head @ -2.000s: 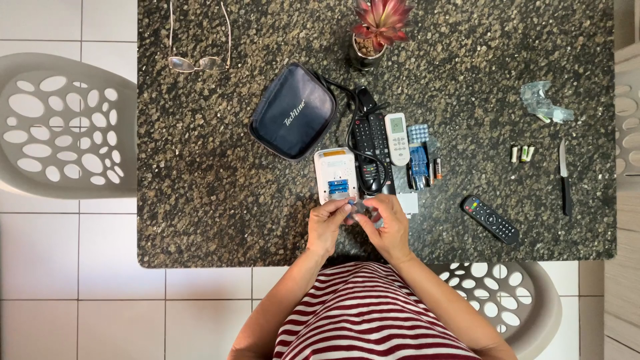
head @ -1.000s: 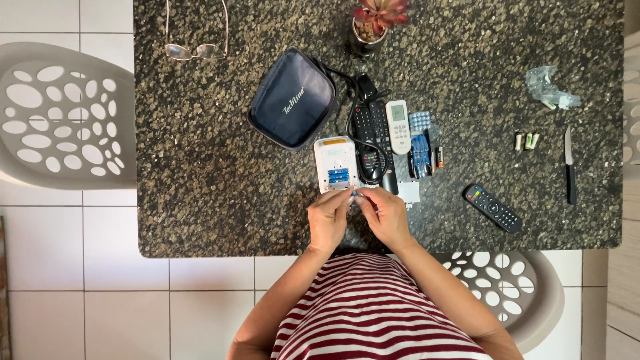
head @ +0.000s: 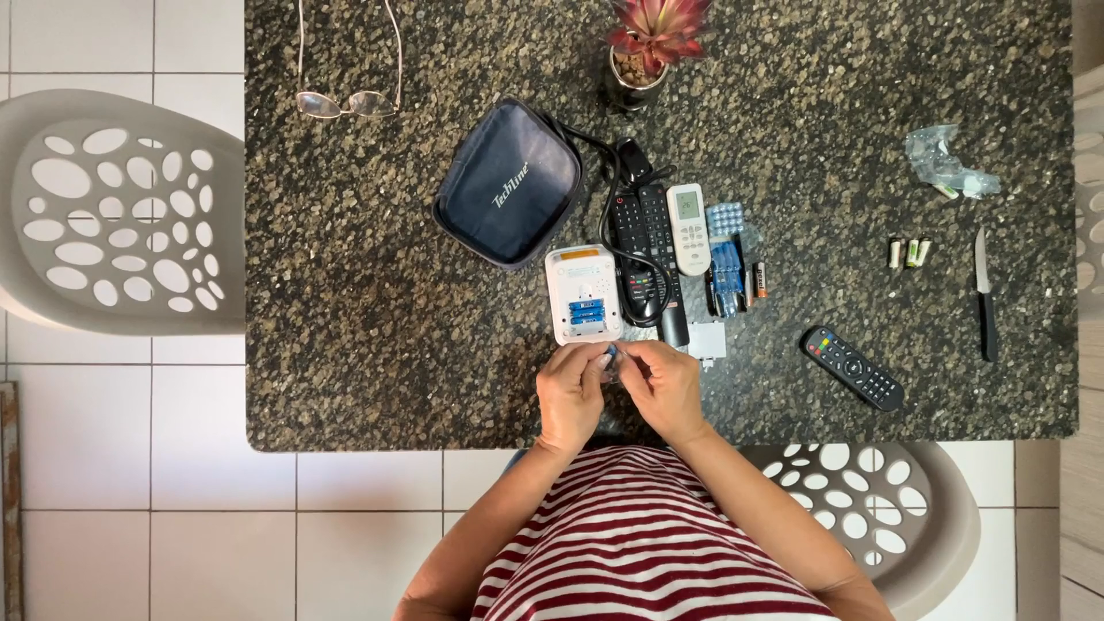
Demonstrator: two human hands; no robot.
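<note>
My left hand [head: 571, 392] and my right hand [head: 664, 388] meet near the table's front edge, fingertips pinched on a small blue battery [head: 612, 351] with what looks like clear wrap around it. Just beyond my fingers lies a white device [head: 584, 276], its battery compartment facing up with several blue batteries [head: 587, 311] in it. A white plastic cover [head: 707, 341] lies to the right of my right hand. Dark remote controls [head: 657, 233] with a black cable [head: 606, 207] across them, a white air-conditioner remote [head: 688, 228] and blue packaging [head: 727, 263] lie beyond.
A dark zip case [head: 511, 185], a potted red succulent [head: 636, 73] and eyeglasses [head: 347, 104] are farther back on the granite table [head: 388, 345]. To the right lie a black remote [head: 852, 367], small batteries [head: 910, 253], clear plastic wrap [head: 944, 164] and a knife [head: 985, 297]; another battery [head: 760, 280] is beside the packaging.
Both hands stay together in front of the white device, their fingers shifting around the small item. The things on the table have not plainly moved.
</note>
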